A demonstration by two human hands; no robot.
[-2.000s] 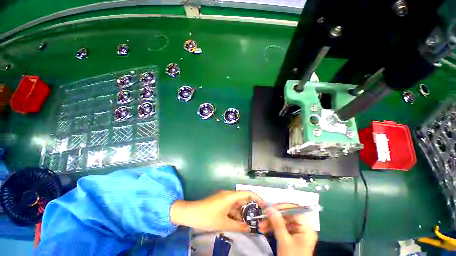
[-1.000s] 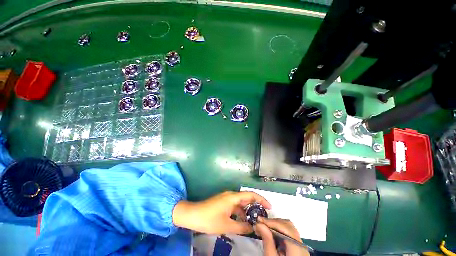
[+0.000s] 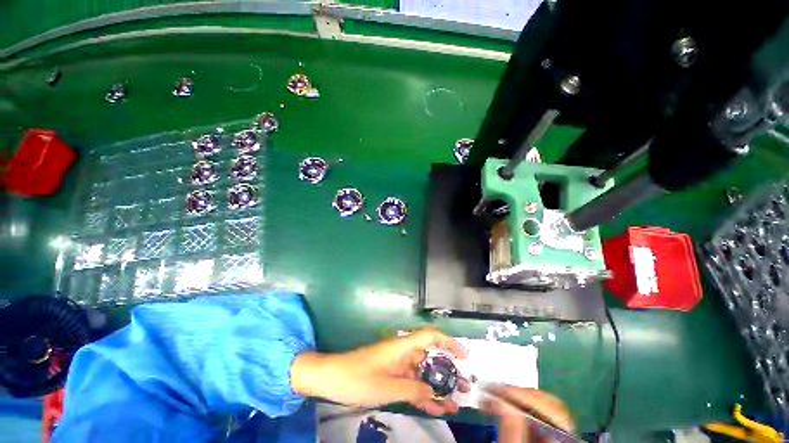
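Note:
My left hand point(image 3: 381, 374) holds a round unit point(image 3: 439, 374) with a silver rim and dark centre between thumb and fingers, over the lower left part of a white paper sheet point(image 3: 510, 365). My right hand point(image 3: 536, 415) is just right of the unit at the lower edge, blurred, holding thin tweezers point(image 3: 541, 419). The tweezers' tip is too blurred to place. Tiny white pieces point(image 3: 502, 331) lie at the paper's top edge, in front of the black fixture base point(image 3: 467, 298).
The clamp fixture's green head plate point(image 3: 554, 247) stands beyond the paper. A right red bin point(image 3: 655, 268) and filled blister tray point(image 3: 757, 260) lie to its right. A left blister tray point(image 3: 173, 216), loose units point(image 3: 348, 202), left red bin point(image 3: 39, 163) and fan point(image 3: 39, 346) are left.
My right hand has moved right and down, away from the unit. My left hand still holds the unit. The camera view has shifted.

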